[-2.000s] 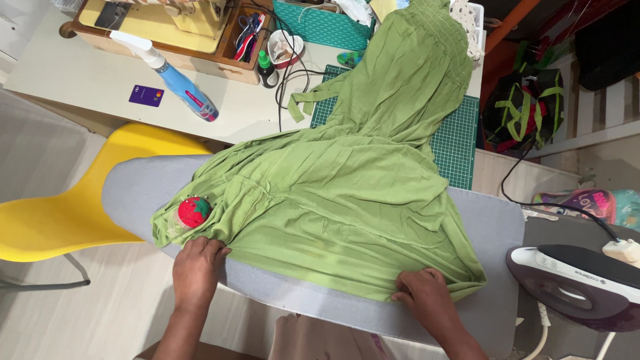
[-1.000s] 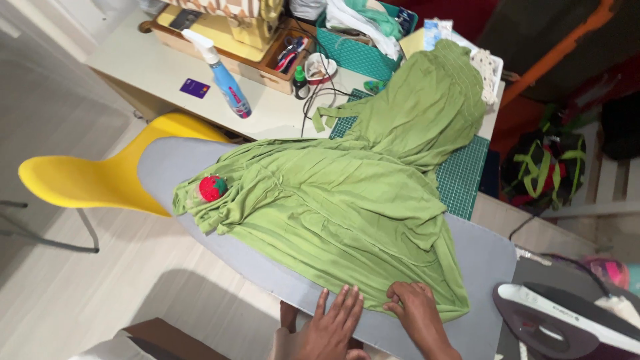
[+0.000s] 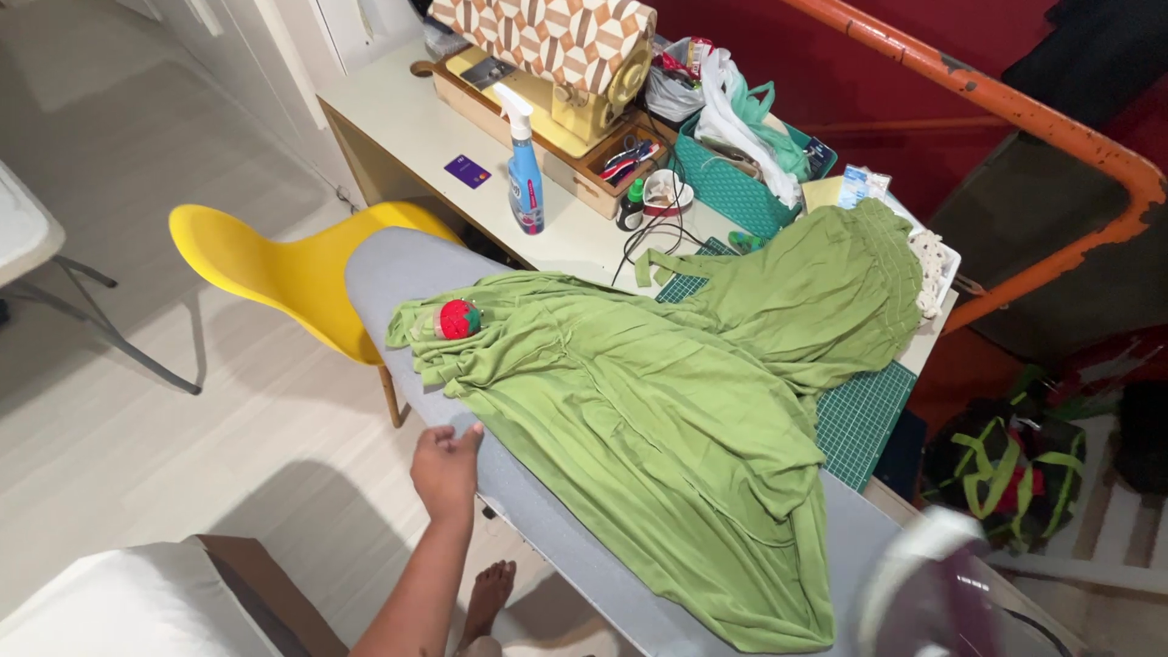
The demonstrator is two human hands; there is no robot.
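Observation:
A green garment [image 3: 657,411] lies spread over the grey ironing board [image 3: 538,493], its gathered part resting on the table. On its left end sits a red tomato-shaped pincushion [image 3: 458,319] with a green top. My left hand [image 3: 449,465] is at the board's near edge, beside the garment's lower left edge, thumb and fingers apart, holding nothing visible. A white and purple clothes iron [image 3: 935,593], blurred and tilted up, is at the lower right by the board's right end. My right hand is not visible; whether it is on the iron cannot be seen.
Behind the board, a table [image 3: 401,109] bears a covered sewing machine [image 3: 584,91], a blue spray bottle [image 3: 525,178], a teal basket [image 3: 730,182] and a green cutting mat [image 3: 858,429]. A yellow chair [image 3: 301,274] stands at the board's left end. An orange metal rail [image 3: 1022,109] runs at right.
My left hand has moved left along the board's near edge. My right hand has left the garment and is out of sight. The iron, flat on its side before, is now raised and blurred.

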